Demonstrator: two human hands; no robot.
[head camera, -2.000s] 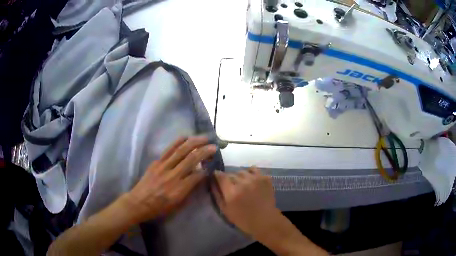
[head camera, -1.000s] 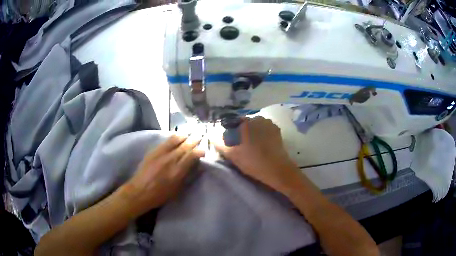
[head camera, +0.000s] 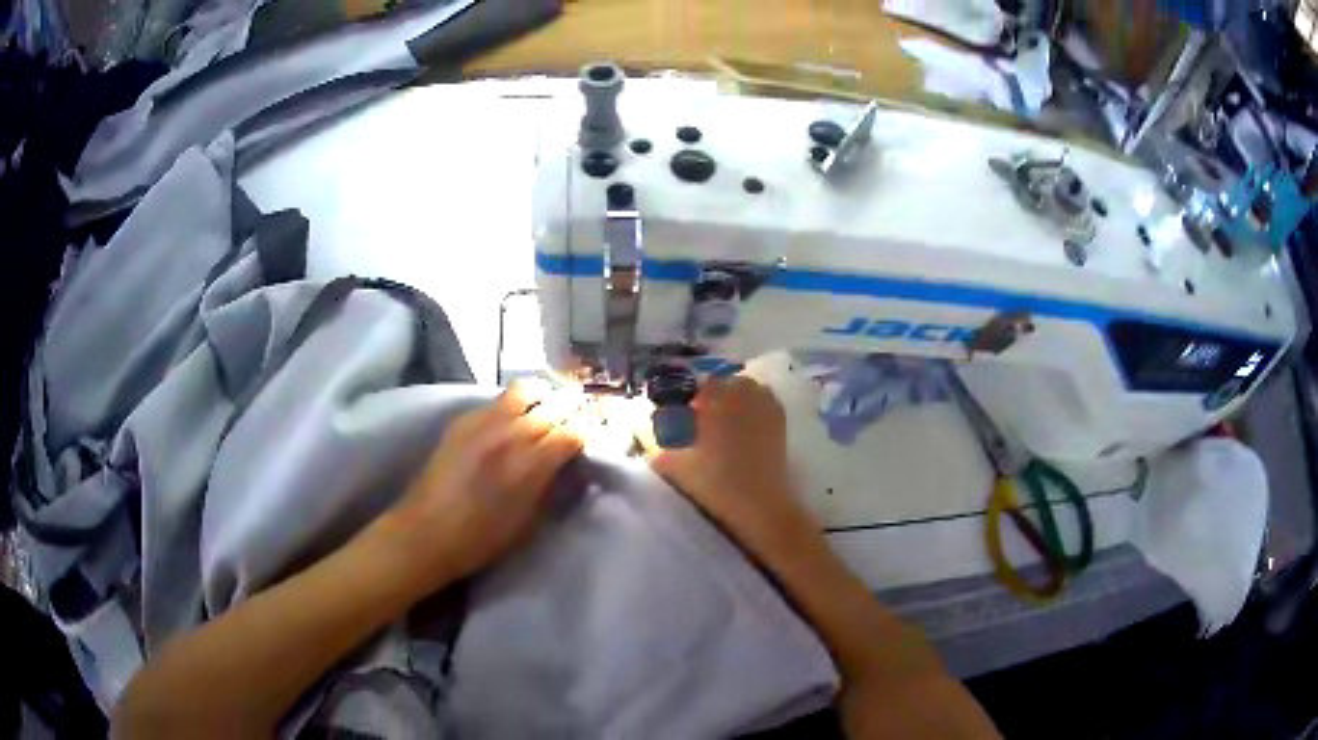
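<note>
The light grey garment cloth (head camera: 622, 607) lies under the needle area of the white sewing machine (head camera: 925, 231) and hangs over the table's front edge. My left hand (head camera: 499, 455) presses flat on the cloth just left of the brightly lit presser foot, fingers slightly spread. My right hand (head camera: 730, 448) is right of the needle, behind the small dark grey block (head camera: 674, 422), with its fingertips at the cloth's edge. Glare hides the fingertips and the needle point. A small white piece shows behind my right hand.
Scissors (head camera: 1038, 528) with yellow and green handles lie right of my right hand. Pale scraps (head camera: 875, 393) lie under the machine arm. White cloth (head camera: 1203, 521) hangs at the machine's right end. More grey cloth (head camera: 123, 311) is heaped at the left.
Since two seconds ago, both hands and the cloth have moved from the table's front edge to the needle. Over the last second the hands stay there, while the view has shifted slightly.
</note>
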